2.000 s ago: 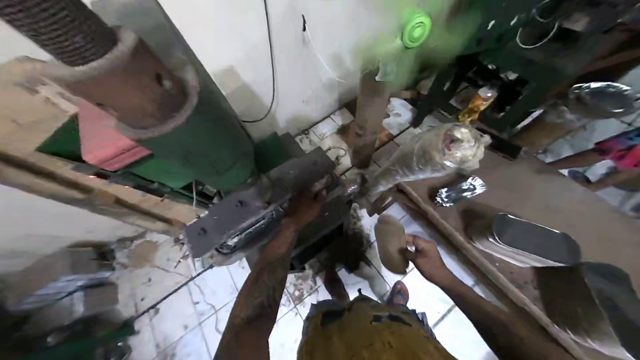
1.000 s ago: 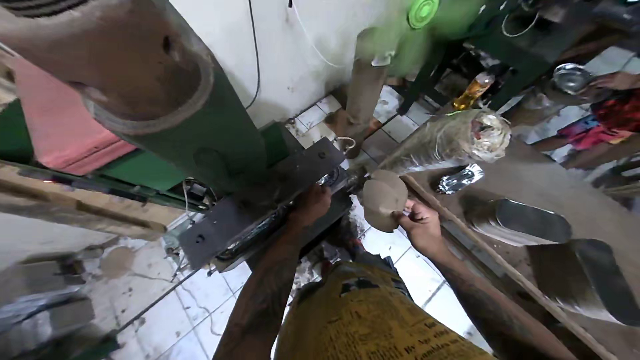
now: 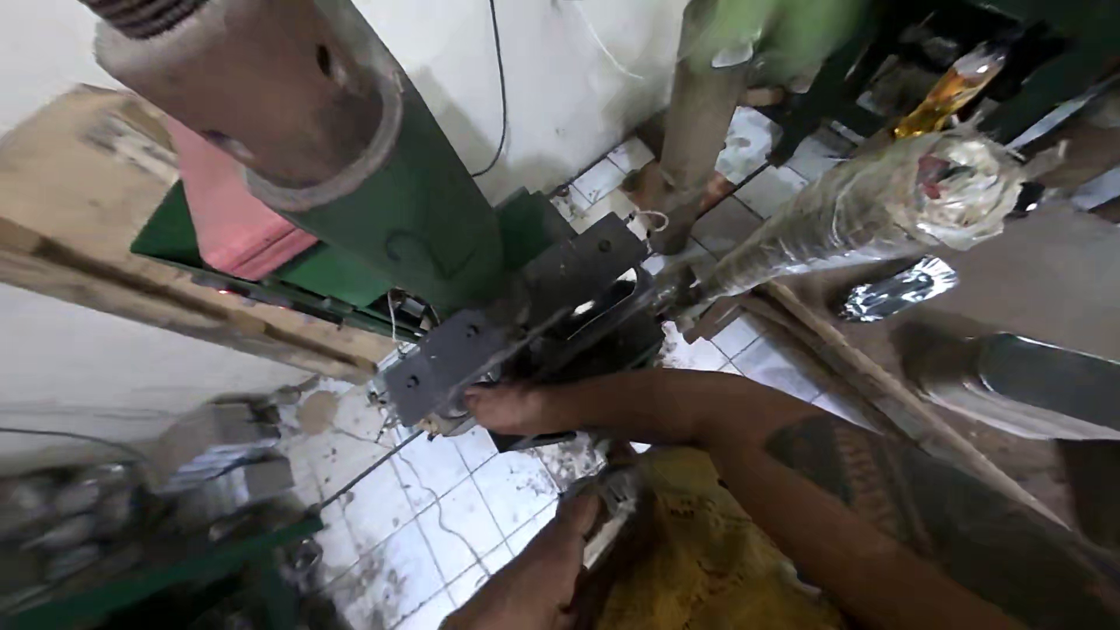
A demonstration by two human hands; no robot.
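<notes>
A press (image 3: 376, 184) with a green column stands at upper left, with a dark steel die block (image 3: 455, 359) at its base. My right hand (image 3: 512, 409) reaches across from the right and touches the front left end of the block; its fingertips are partly hidden, so whether it grips anything is unclear. Below the block, close to my yellow printed clothing (image 3: 717, 542), my left hand (image 3: 569, 534) holds a blurred, silvery-grey piece (image 3: 619, 494). An opening with a shiny rim (image 3: 604, 306) shows in the right part of the block.
At right, a wooden-edged bench (image 3: 857, 376) bears a plastic-wrapped roll (image 3: 857, 210), a crumpled foil piece (image 3: 901, 289) and a stack of long oval pieces (image 3: 1050, 381). A bottle (image 3: 949, 92) stands behind. Blurred stacked pieces (image 3: 219, 455) lie at lower left. White tiles (image 3: 437, 499) cover the floor.
My left hand has moved from the die block down near my clothing. My right hand has crossed left to the block; the flat rounded piece it held is no longer visible.
</notes>
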